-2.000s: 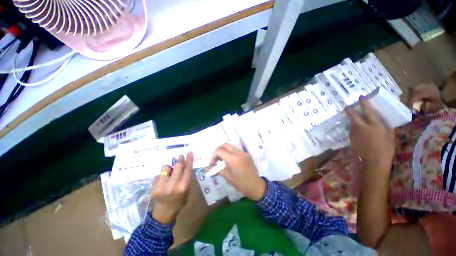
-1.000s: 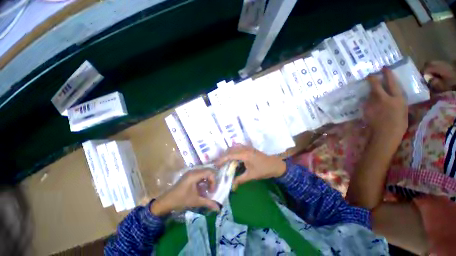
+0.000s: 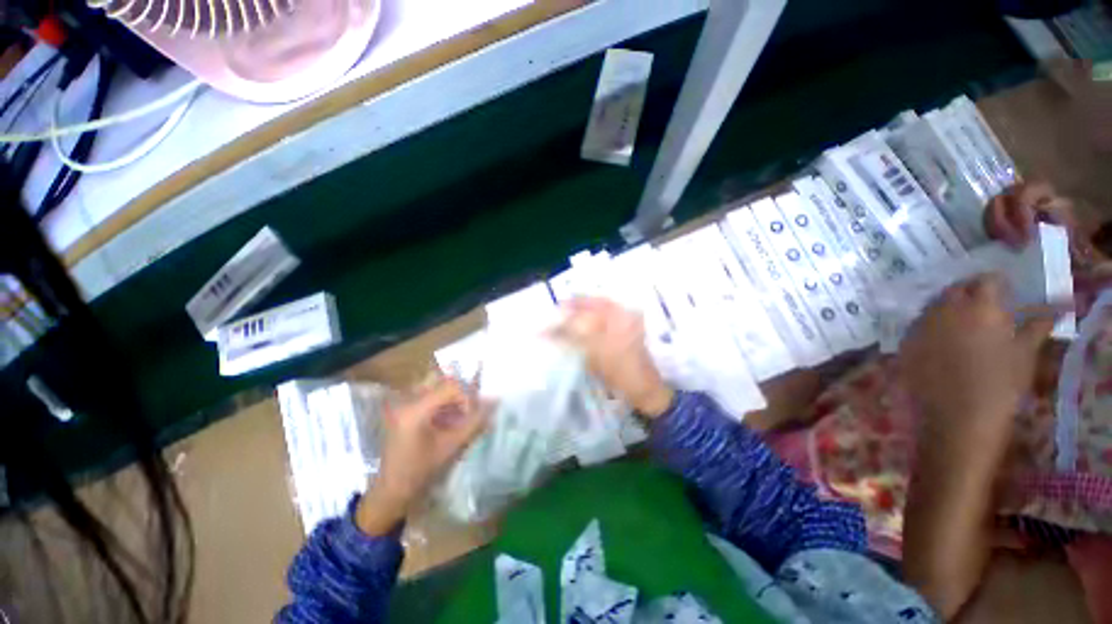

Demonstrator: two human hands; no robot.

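A clear plastic bag (image 3: 506, 457), blurred and crinkled, hangs between my two hands over the cardboard. My left hand (image 3: 427, 433) has its fingers pinched together at the bag's left side. My right hand (image 3: 610, 347) is blurred at the bag's upper right, over the row of white boxes (image 3: 701, 311); whether its fingers hold the bag is unclear. Glare hides whether a box is inside the bag. A small stack of white boxes (image 3: 323, 445) lies left of my left hand.
Loose boxes (image 3: 278, 335) and another box (image 3: 617, 107) lie on the green belt (image 3: 427, 232). A slanting metal support (image 3: 707, 122) stands ahead. A neighbour's hands (image 3: 969, 347) hold a box at right. A pink fan (image 3: 274, 49) and dark strands are at left.
My hands have moved apart and up from close to my apron, with the bag now spread between them. The small box seen between them is no longer distinguishable. The view has shifted; the neighbour's hands moved.
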